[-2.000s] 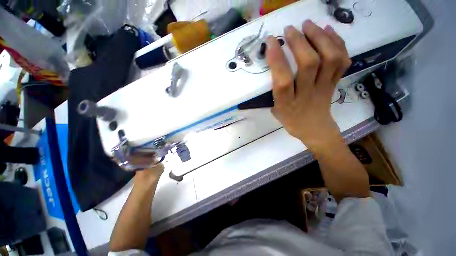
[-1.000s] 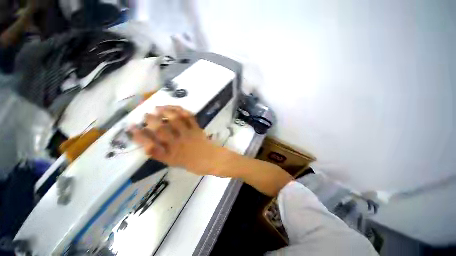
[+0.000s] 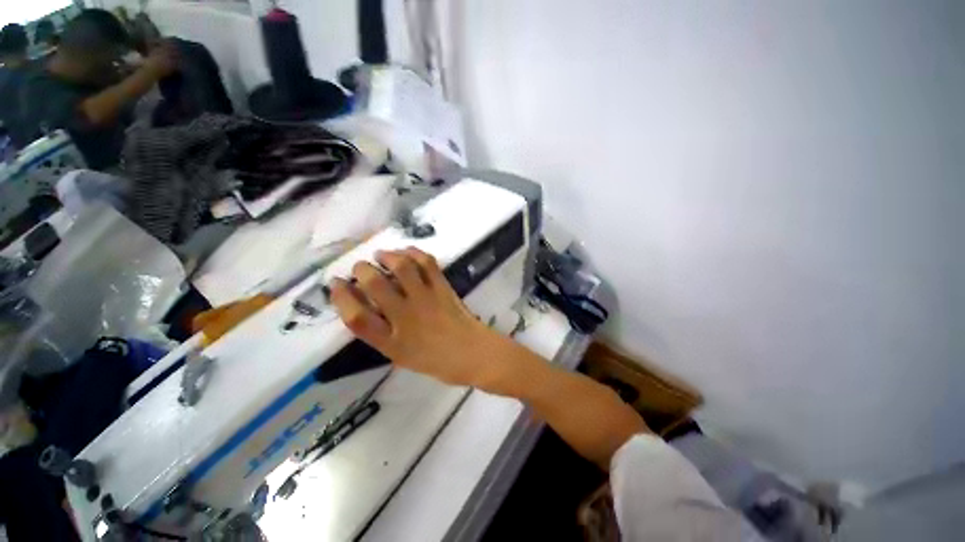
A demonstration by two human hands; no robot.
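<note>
The white lockstitch machine head (image 3: 259, 381) with a blue stripe and JACK lettering runs from the lower left to the wall end. My right hand (image 3: 407, 312) rests over its top, fingers curled at the metal thread guide (image 3: 307, 309); whether the fingertips grip anything is hidden. The black control panel (image 3: 481, 265) shows beyond the hand. Slim black snips (image 3: 341, 426) lie on the machine bed. A grey upright knob (image 3: 66, 464) stands at the left end. My left hand is out of the picture.
Black-looped scissors (image 3: 580, 307) lie by the wall end. Dark striped fabric (image 3: 254, 159), clear plastic (image 3: 116, 281) and a black thread cone (image 3: 286, 64) are behind the head. A person (image 3: 90, 85) sits at the upper left. A cardboard box (image 3: 640, 386) is below the table edge.
The view has swung up and right, bringing in the wall, thread cones and another person. My left hand has left the picture. My right hand stays on the machine top.
</note>
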